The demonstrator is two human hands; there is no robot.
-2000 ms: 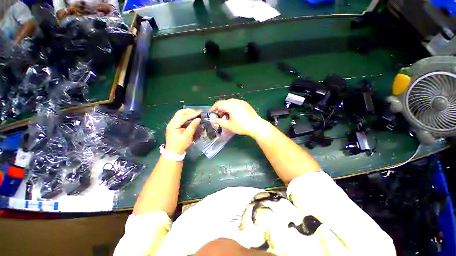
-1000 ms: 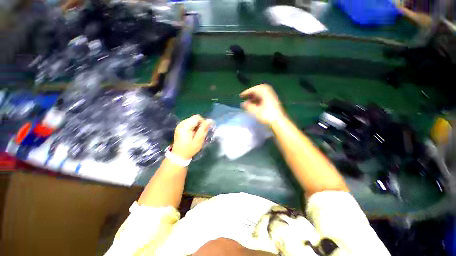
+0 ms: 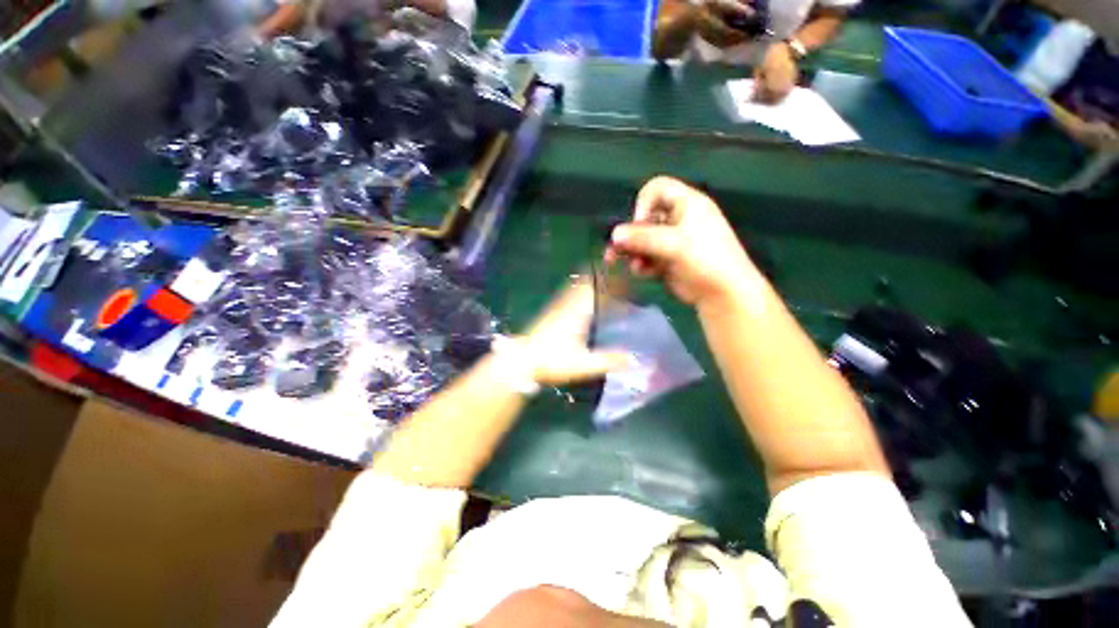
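Observation:
My right hand (image 3: 672, 245) is raised over the green table, its fingers closed on a thin black cord (image 3: 599, 294) that hangs down. My left hand (image 3: 567, 337) is blurred beside the cord, fingers stretched toward clear plastic bags (image 3: 647, 366) lying flat on the table. Whether it grips anything cannot be told. Bagged black items in glinting plastic (image 3: 356, 307) are heaped to the left. Loose black adapters (image 3: 945, 393), some with pale faces, lie in a pile to the right.
A tan-edged tray (image 3: 472, 184) heaped with bagged items stands at upper left, beside a long shiny roller (image 3: 513, 172). Across the line are blue baskets (image 3: 957, 84) and a person's hand (image 3: 776, 71) on a white sheet (image 3: 804, 117). An orange-and-blue object (image 3: 145, 313) lies at left, above a cardboard box (image 3: 160, 515).
The view has turned left and up. The black cord now hangs from my right hand. My left hand has opened out from its pinched pose and moved nearer the bags.

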